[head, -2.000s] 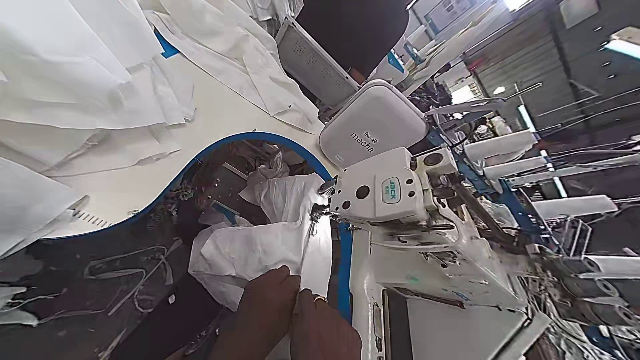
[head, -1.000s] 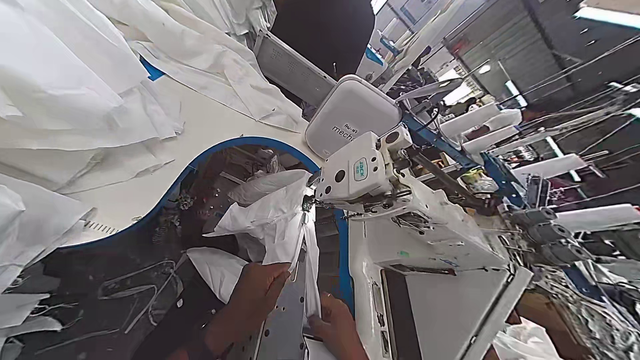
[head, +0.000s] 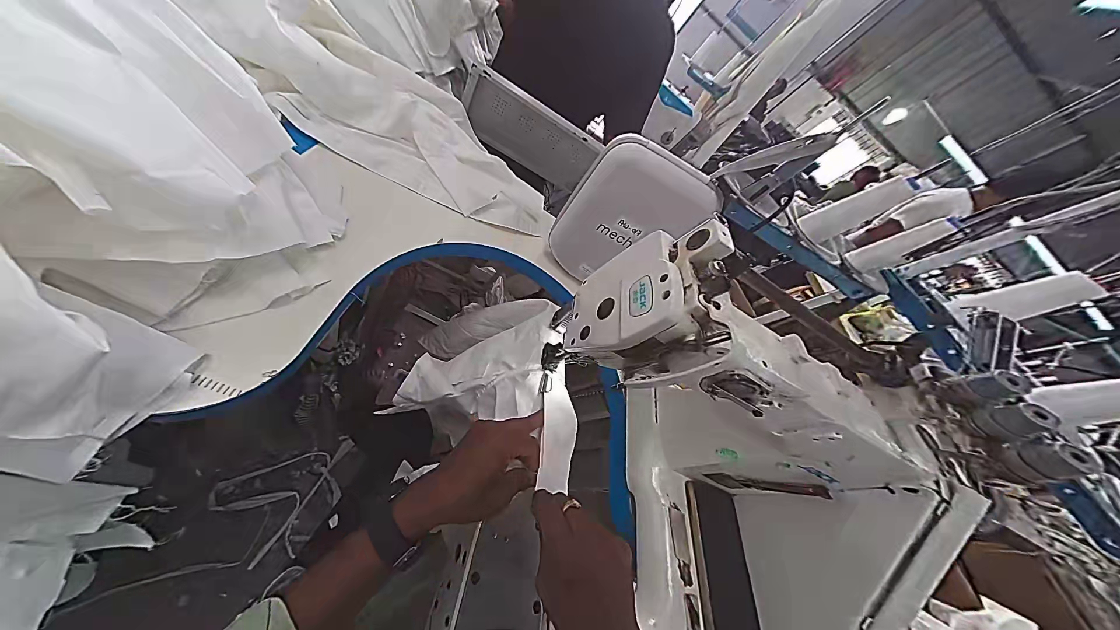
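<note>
A Jack sewing machine [head: 630, 302] stands at the centre with its needle and presser foot over white fabric [head: 490, 376]. Below the foot, my left hand [head: 486, 464] has its fingers closed on the fabric's edge, beside a narrow white strip [head: 556, 437] that runs down from the foot. My right hand [head: 577, 551], with a ring on one finger, pinches the strip's lower end. The two hands are close together, the right one lower. The left fingertips are partly hidden.
White fabric pieces [head: 105, 157] are heaped on the blue-edged table [head: 324, 297] at left. Behind the machine head sits a pale zipped case [head: 639, 201]. Thread cones [head: 857, 210] fill the rack at right. Loose strips hang below the table's curved cutout. People are in the background.
One second ago my hands were lower and farther apart, with the fabric spread differently. My left hand is now nearer the presser foot, and the strip is held straight between foot and right hand.
</note>
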